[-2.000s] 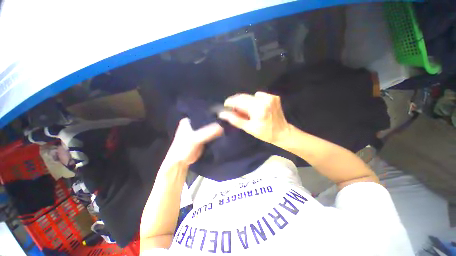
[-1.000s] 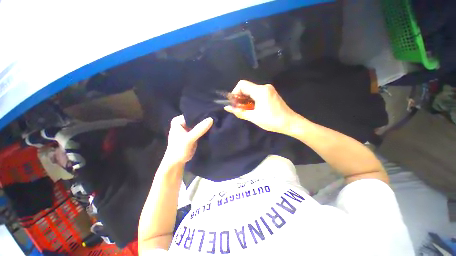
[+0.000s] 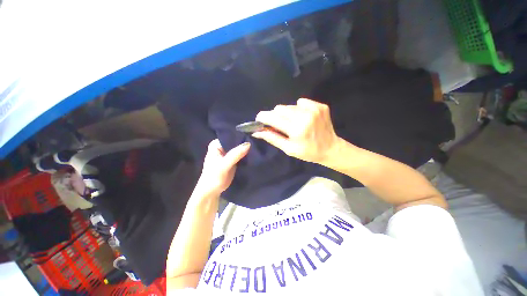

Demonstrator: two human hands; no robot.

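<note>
A navy garment (image 3: 268, 179) lies bunched in the lap, dark and soft. My left hand (image 3: 221, 165) holds its edge between thumb and fingers, left of centre. My right hand (image 3: 303, 132) is closed around thread snips (image 3: 250, 126), just above and to the right of my left thumb. The snips' silvery blades point left over the cloth and look closed; the handle is mostly hidden in the fist. Any loose thread is too fine to see.
A white table top (image 3: 115, 34) with a blue edge spans the upper left. Black garments (image 3: 381, 121) lie at the right. A red plastic crate (image 3: 81, 260) with dark cloth stands lower left. A green basket (image 3: 474, 37) is upper right.
My right hand has turned since one second ago, so the red-orange handle is now mostly covered and the blades show more clearly. My left hand stays on the cloth, nearly in place.
</note>
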